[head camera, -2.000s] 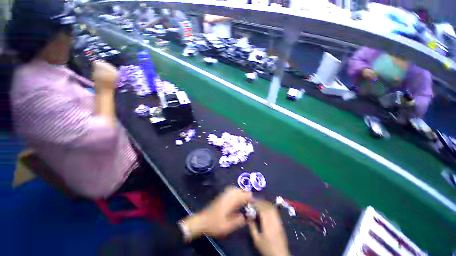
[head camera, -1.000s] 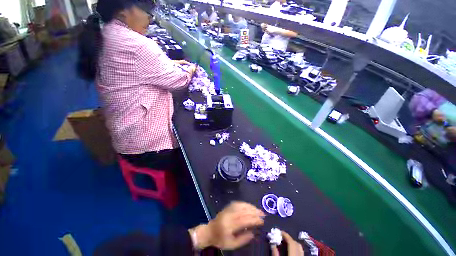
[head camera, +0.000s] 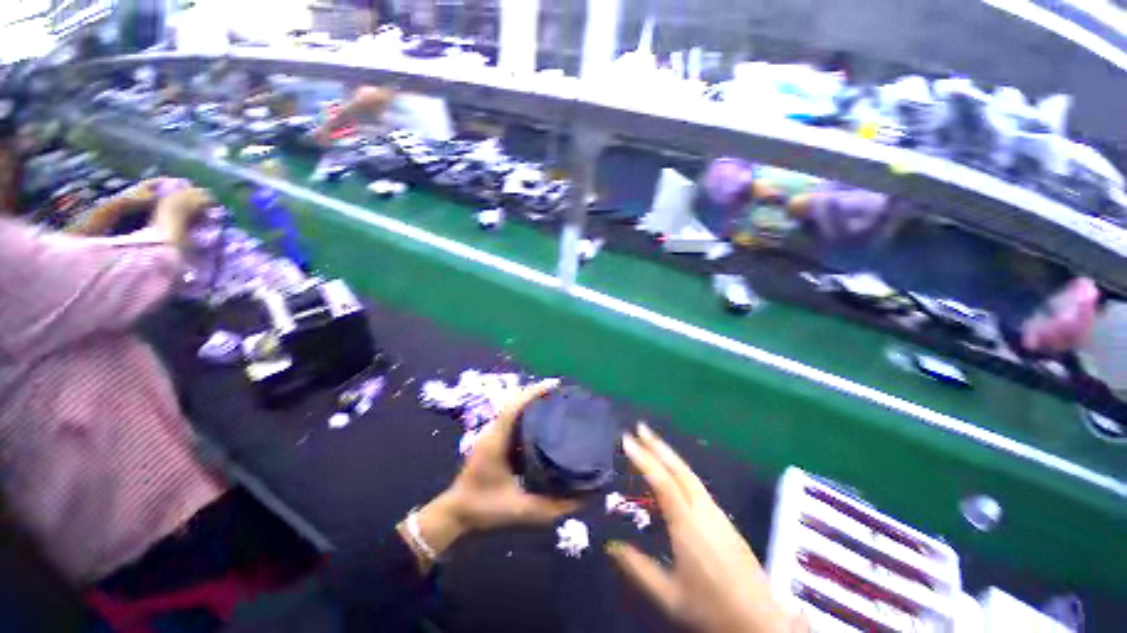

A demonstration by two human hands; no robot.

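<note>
My left hand (head camera: 488, 476) is closed round the side of a black lidded cup (head camera: 569, 435), above the black bench. My right hand (head camera: 698, 538) is just right of the cup, fingers spread, apparently apart from it and empty. A small white part (head camera: 572, 537) lies on the bench below the cup. More small white parts (head camera: 628, 508) with a bit of red lead lie between the hands. A heap of white-purple parts (head camera: 476, 398) lies behind my left hand. The purple rings are not visible.
A white slotted tray (head camera: 865, 556) with dark-red bundles stands at the right. A black box (head camera: 313, 344) stands at the left, near a worker in a checked shirt (head camera: 93, 383). The green conveyor (head camera: 692, 371) runs behind, with other workers across it.
My left hand has taken hold of the black cup, which stood on the bench. My right hand has let go of the small white part. The view has turned right, showing the slotted tray.
</note>
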